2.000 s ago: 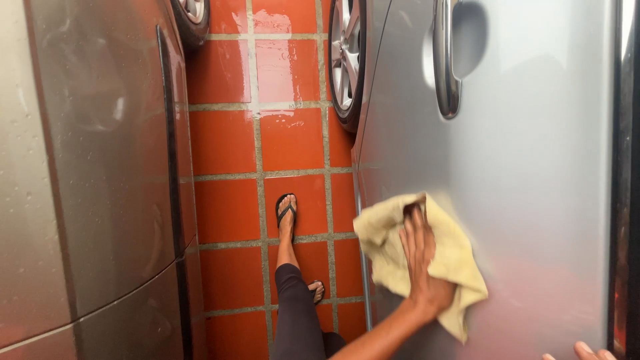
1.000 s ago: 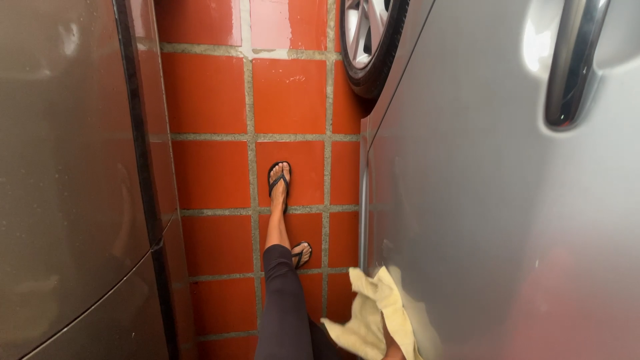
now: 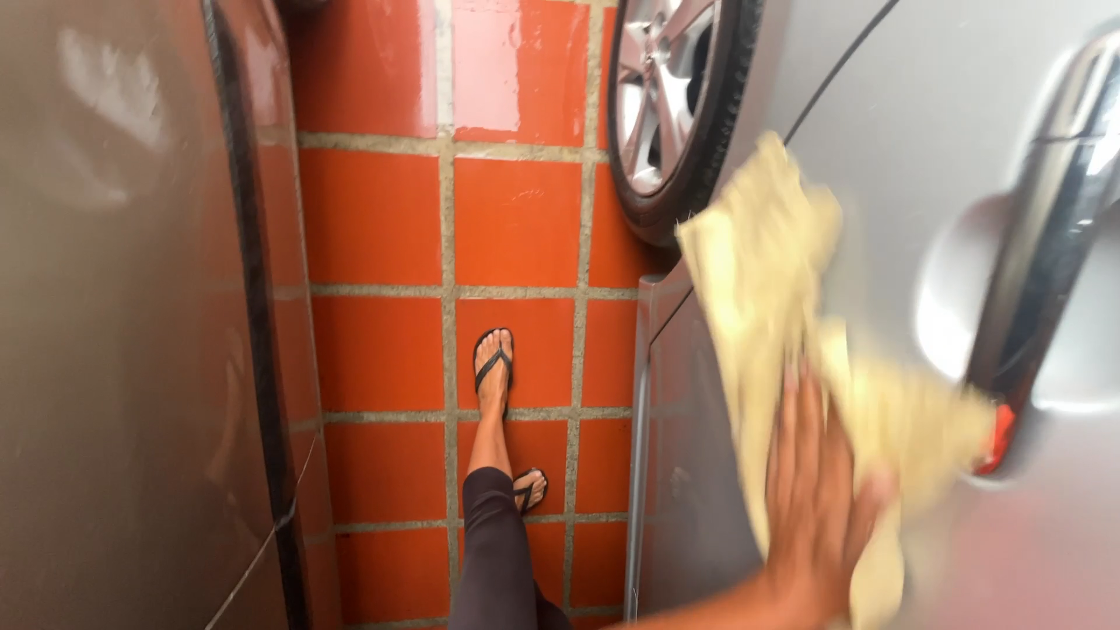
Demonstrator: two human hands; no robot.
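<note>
My left hand (image 3: 814,490) is spread over a yellow cloth (image 3: 757,262), fingers pointing up the view and thumb to the right. Beneath the cloth is the silver car door panel (image 3: 919,105), which it seems to touch; both hand and cloth are blurred. The cloth's right end reaches the lower end of a chrome door handle (image 3: 1032,227), where a small red patch (image 3: 997,437) shows. My right hand is out of view.
A car wheel (image 3: 674,96) stands beyond the door. Close on the left is a brownish-grey car body (image 3: 131,306) with a dark trim strip. My sandalled feet (image 3: 494,367) are on orange floor tiles (image 3: 376,350) between the two cars; some tiles farther off look wet.
From the bottom edge, my left hand and the cloth have moved up the door to beside the handle. My right hand's fingertips, at the bottom right two seconds ago, are out of view.
</note>
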